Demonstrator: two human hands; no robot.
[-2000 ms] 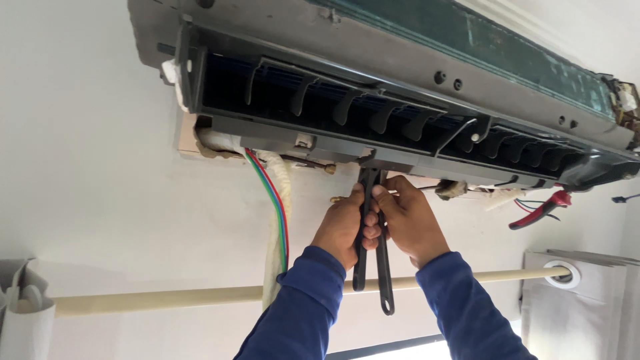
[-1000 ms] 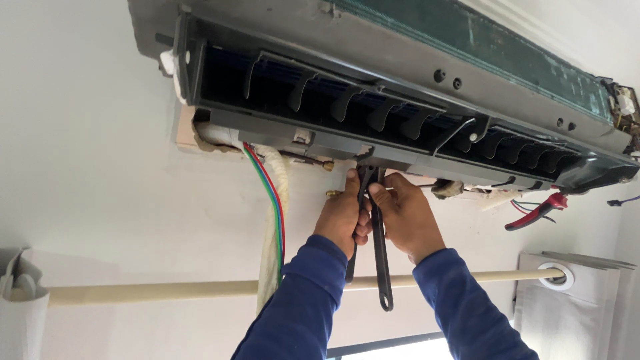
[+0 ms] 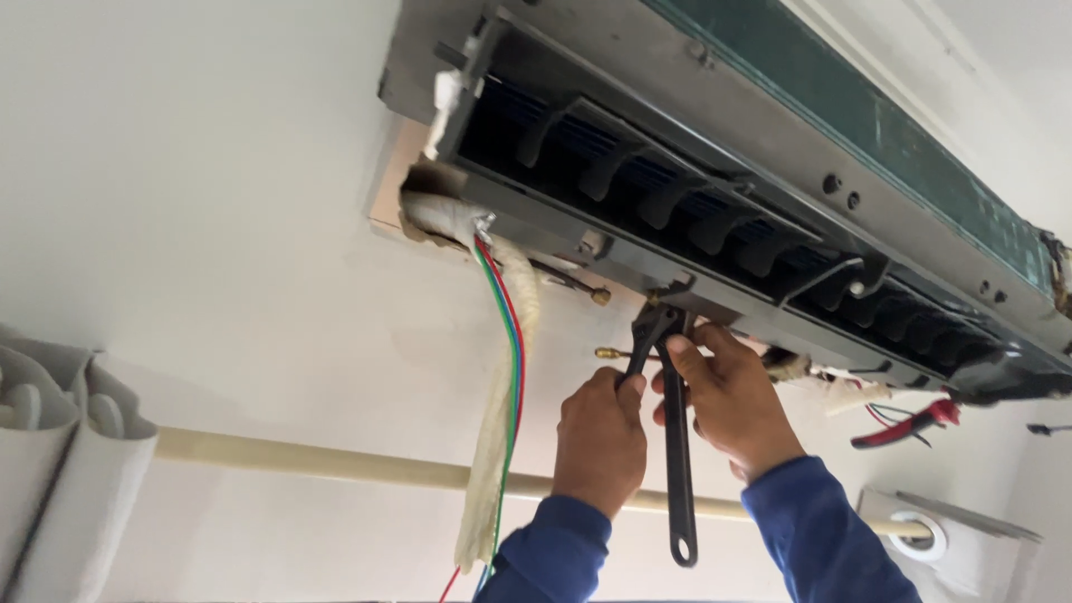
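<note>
Two black adjustable wrenches meet at a brass fitting (image 3: pixel 657 296) under the lower edge of an opened split air-conditioner indoor unit (image 3: pixel 586 234). My left hand (image 3: pixel 601 435) is closed around the handle of one wrench (image 3: pixel 643 335), most of which it hides. The other wrench (image 3: pixel 680 469) hangs almost straight down, its holed handle end below my hands. My right hand (image 3: pixel 737 402) grips it near the head, thumb in front. Left of the wrenches, two copper pipe ends with brass flare nuts (image 3: pixel 600 296) (image 3: pixel 609 353) stick out beneath the unit.
Wrapped piping (image 3: pixel 444 213) comes from a wall hole at the left, with red, green and blue wires (image 3: pixel 512 335) hanging beside a pale sleeve (image 3: pixel 494 452). Red-handled pliers (image 3: pixel 904 425) hang at the right. A curtain rod (image 3: pixel 318 456) crosses below, with gathered curtain (image 3: pixel 100 486) at the left.
The two wrench handles have changed their angle to each other; my left hand now sits lower and further from my right hand. The view has tilted and shifted.
</note>
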